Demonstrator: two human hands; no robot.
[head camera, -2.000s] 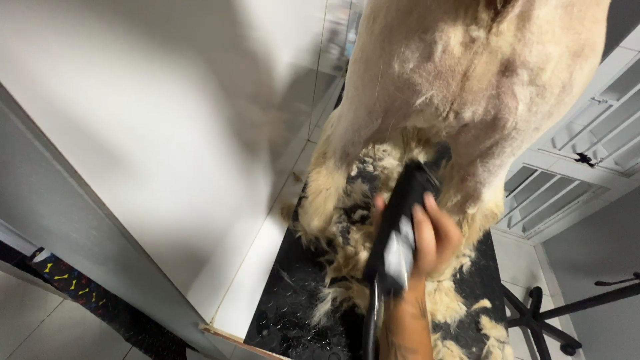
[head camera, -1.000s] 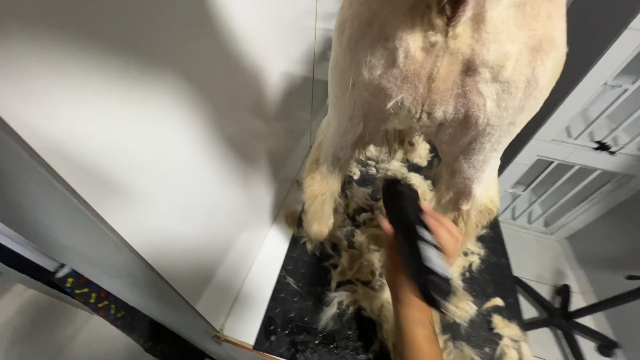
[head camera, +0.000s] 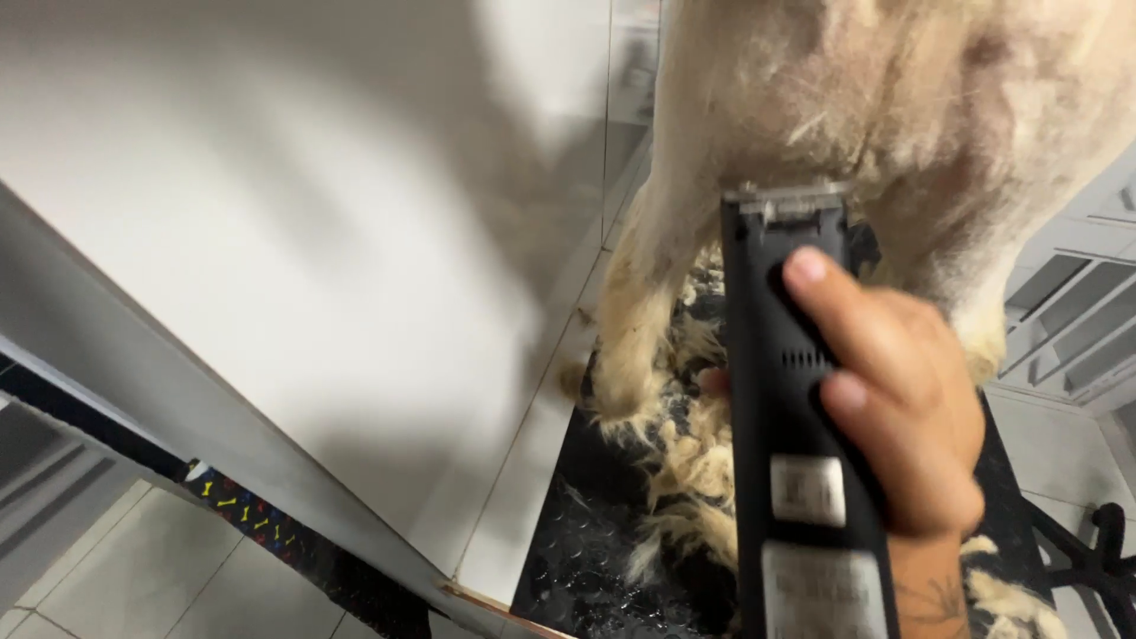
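Note:
My right hand (head camera: 896, 399) is closed around a black electric hair clipper (head camera: 772, 328), which stands upright in view with its metal blade at the top. The blade is at the lower belly or rear of a light-coated dog (head camera: 852, 98); whether it touches the skin cannot be told. The dog's legs show on both sides of the clipper, and its head is out of view. Clumps of cut fur (head camera: 697, 461) lie on the black textured table top (head camera: 586, 532) beneath. My left hand is not in view.
A white wall panel (head camera: 311, 266) rises along the left side. Below it is a black strap with a coloured bone pattern (head camera: 240, 506). At right stand a white slatted door (head camera: 1074, 319) and a black wheeled base (head camera: 1083, 550) on the tiled floor.
My right hand has raised the clipper from over the loose fur up to the dog's body. The clipper's blade end and label side now face the view.

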